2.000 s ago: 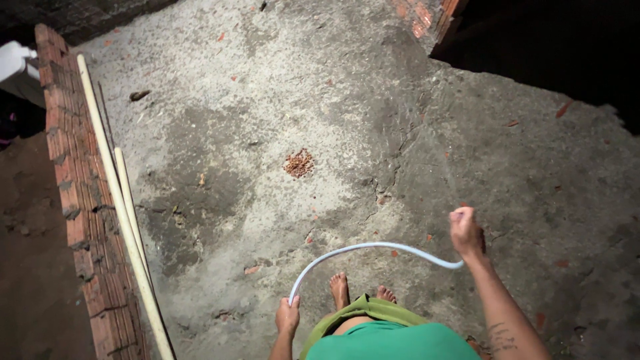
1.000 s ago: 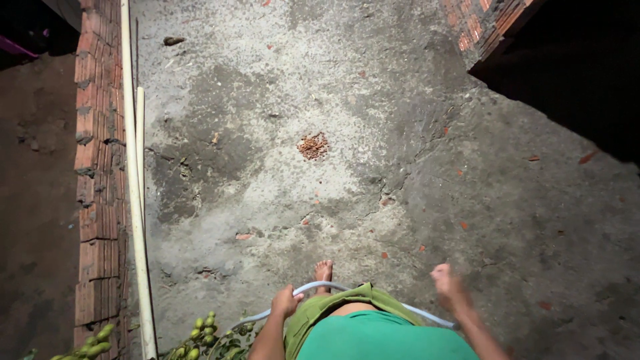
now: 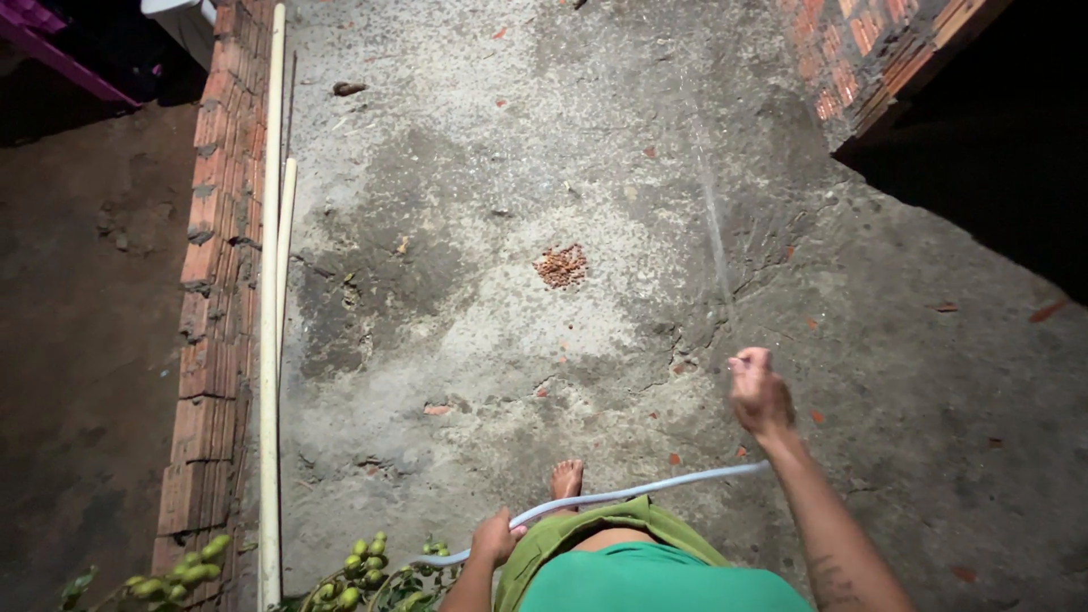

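Note:
A pale blue-white hose [image 3: 646, 489] crosses in front of my body. My left hand [image 3: 497, 537] is closed around it near my hip. My right hand [image 3: 761, 391] is raised at the right, closed at the hose's end, which the fingers mostly hide. A thin stream of water [image 3: 712, 225] leaves this hand and runs up the view over the concrete floor [image 3: 510, 357]. A small heap of reddish-brown pellets or pebbles [image 3: 561, 266] lies on the floor ahead of my bare foot [image 3: 567, 478].
A low hollow-brick wall [image 3: 208, 331] runs along the left, with two cream pipes [image 3: 270, 340] beside it. Branches with green fruit [image 3: 361, 565] stand at lower left. A brick wall corner [image 3: 858, 68] and a dark area are at upper right. Brick chips dot the floor.
Compared with one second ago, my right hand is raised farther forward from my body. The water stream shows more plainly. The fruit branches were out of view two seconds ago.

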